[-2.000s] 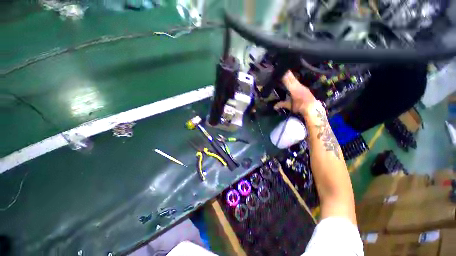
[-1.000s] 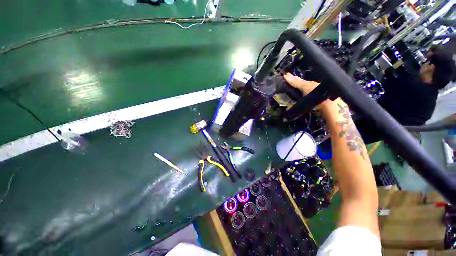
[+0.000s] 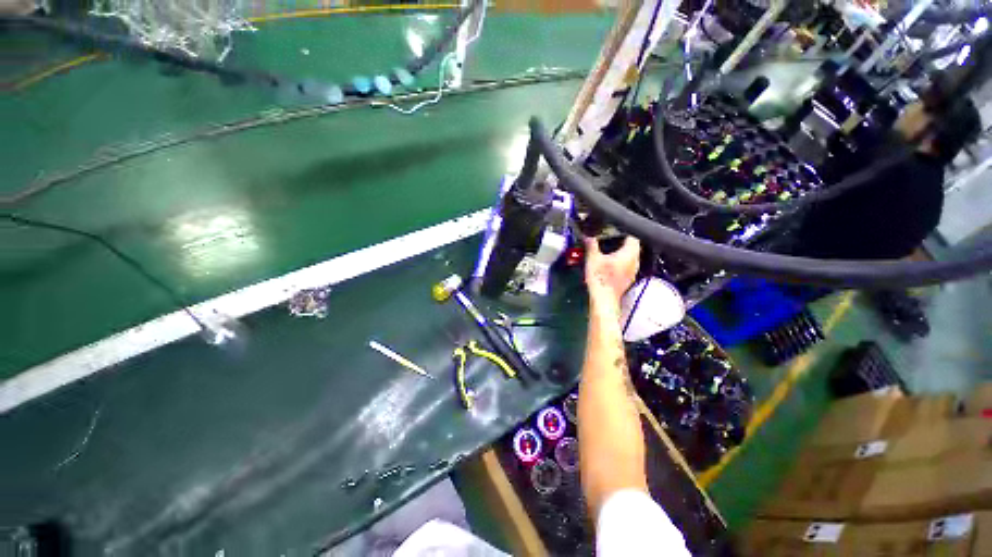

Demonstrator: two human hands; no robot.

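Note:
My right hand point(image 3: 612, 267) reaches forward beside the blue-white bench box point(image 3: 533, 267). Its fingers are curled around a dark object point(image 3: 612, 244), which is small and too unclear to name. A small red glow shows left of the fingers. The white tub point(image 3: 653, 310) is just right of my wrist. Yellow-black pliers point(image 3: 484, 361), a yellow-headed hammer point(image 3: 474, 310) and green-black cutters point(image 3: 524, 322) lie on the bench, left of my forearm. My left hand is not in view.
A slim white stick point(image 3: 398, 359) and a wire tangle point(image 3: 309, 302) lie on the green bench point(image 3: 272, 403). Below is a black tray point(image 3: 566, 517) with lit pink rings. A black hose crosses above my hand. A person in black point(image 3: 908, 201) is at the right, with cartons point(image 3: 892, 468) below.
My right hand has moved left and nearer, between the bench box and the tub. The view has shifted, and more black units show behind the hose.

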